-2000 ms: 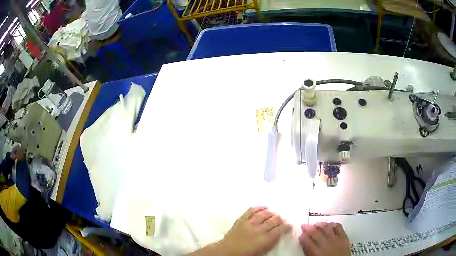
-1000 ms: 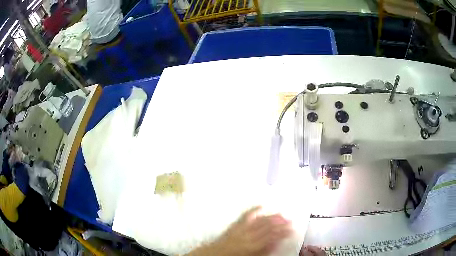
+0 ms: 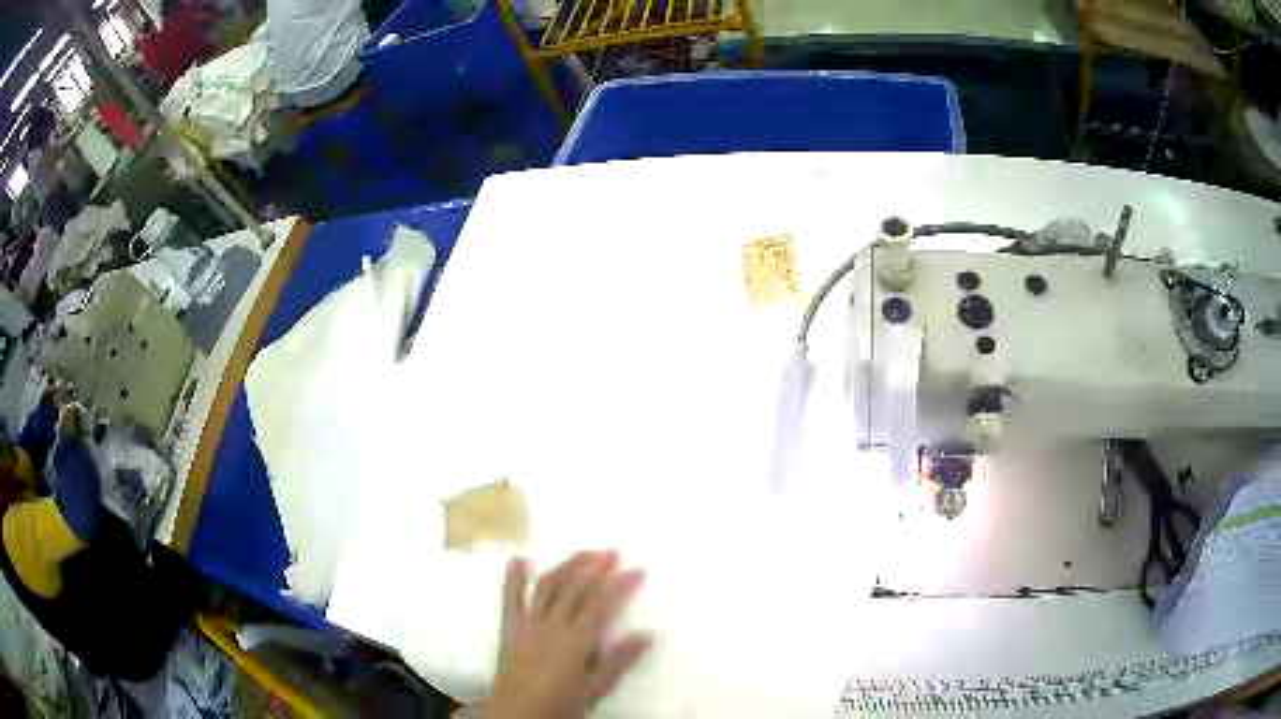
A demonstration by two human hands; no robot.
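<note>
White fabric (image 3: 674, 562) lies over the white table left of the sewing machine (image 3: 1040, 351); its edges are hard to tell from the table in the glare. My left hand (image 3: 562, 639) rests on or just over the fabric at the lower middle, fingers spread, nothing seen in it. A tan ticket (image 3: 485, 516) lies just above my left hand. Another tan ticket (image 3: 770, 270) lies near the machine lamp (image 3: 794, 421). The presser foot (image 3: 950, 492) is brightly lit, with no cloth clearly visible under it. My right hand is out of the picture.
Black scissors (image 3: 1169, 534) lie right of the needle, beside a white-blue striped sheet (image 3: 1236, 576). A ruler strip (image 3: 1040, 695) runs along the near edge. Cloth (image 3: 330, 407) hangs over a blue surface (image 3: 232, 485) at left. A blue bin (image 3: 766, 115) stands beyond the table. Another worker (image 3: 106, 562) is at far left.
My left hand has moved left from near the needle area and its fingers have spread. My right hand has left the picture. A larger tan ticket now shows at lower left.
</note>
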